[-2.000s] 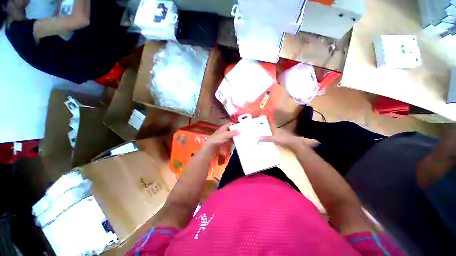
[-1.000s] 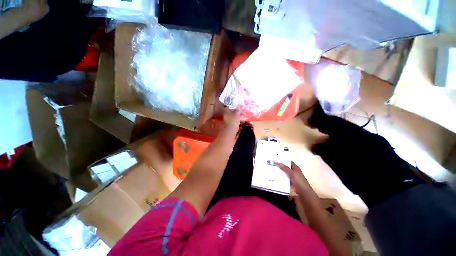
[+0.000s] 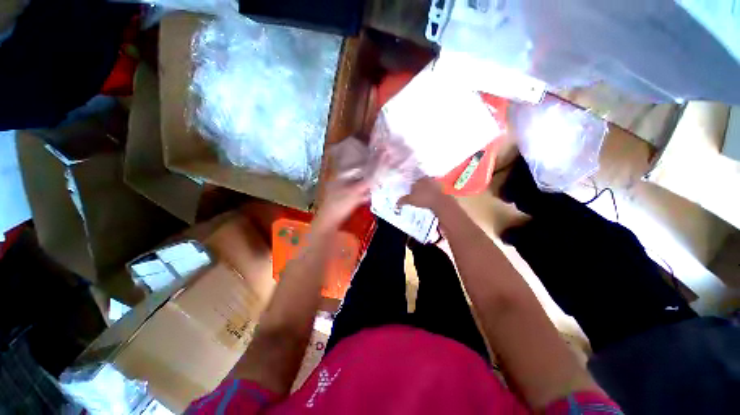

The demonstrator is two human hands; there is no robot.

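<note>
A white retail box is tilted above my lap, in front of the far stool. My right hand grips it from its upper right side. My left hand is blurred at its upper left, at a crinkled clear film bag. The bag is at the box's upper end; glare hides how far the box is inside it. The white sheet pile lies on the orange-red far stool, just beyond my hands.
An open carton of loose clear film stands ahead left. An orange stool is near my left knee. Brown cartons line the left. A translucent bundle lies right of the far stool. A dark-clothed leg is at the right.
The box has moved from my right thigh up and left to between my hands. My left hand has drawn back from the sheet pile, now with clear film at it. The view has shifted slightly.
</note>
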